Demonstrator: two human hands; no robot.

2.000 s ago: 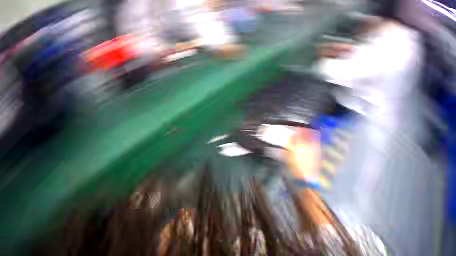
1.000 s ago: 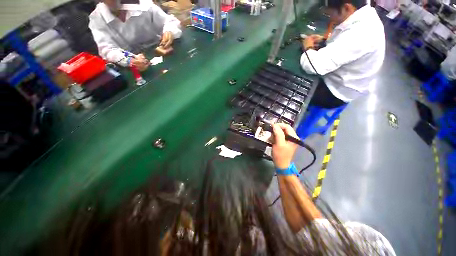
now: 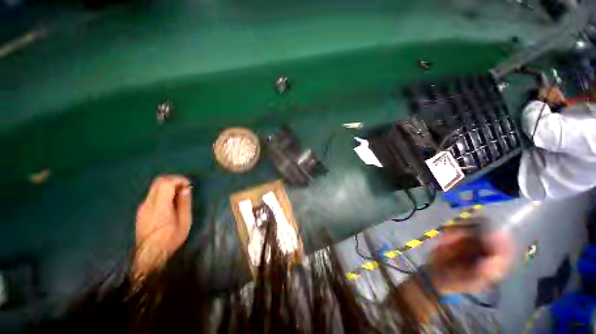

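My left hand (image 3: pixel 165 214) is on the green bench left of the work board, its fingers curled; whether it holds a thin tool I cannot tell. My right hand (image 3: pixel 472 259) is blurred at the lower right, in front of the bench edge; a dark cable runs beside it, but what it holds is not clear. The brown work board (image 3: pixel 242 197) lies between the hands with two white pads (image 3: pixel 283 225) and a small silver and dark module (image 3: pixel 261 215) between them. Dark hair strands hide its lower part. A round bowl (image 3: pixel 236 149) of small pale parts stands above the board.
A black ribbed frame (image 3: pixel 294 158) lies right of the bowl. Further right are white tissue (image 3: pixel 367 152), the black soldering station (image 3: pixel 395 156) with a pale square tray (image 3: pixel 445 170), and black compartment trays (image 3: pixel 487 124). Loose modules (image 3: pixel 282 84) lie along the bench. A white-sleeved person (image 3: pixel 555 147) works at the right.
The view has swung left and down. My right hand has moved away from the soldering station towards the lower right. My left hand, the board and the bowl have come into view.
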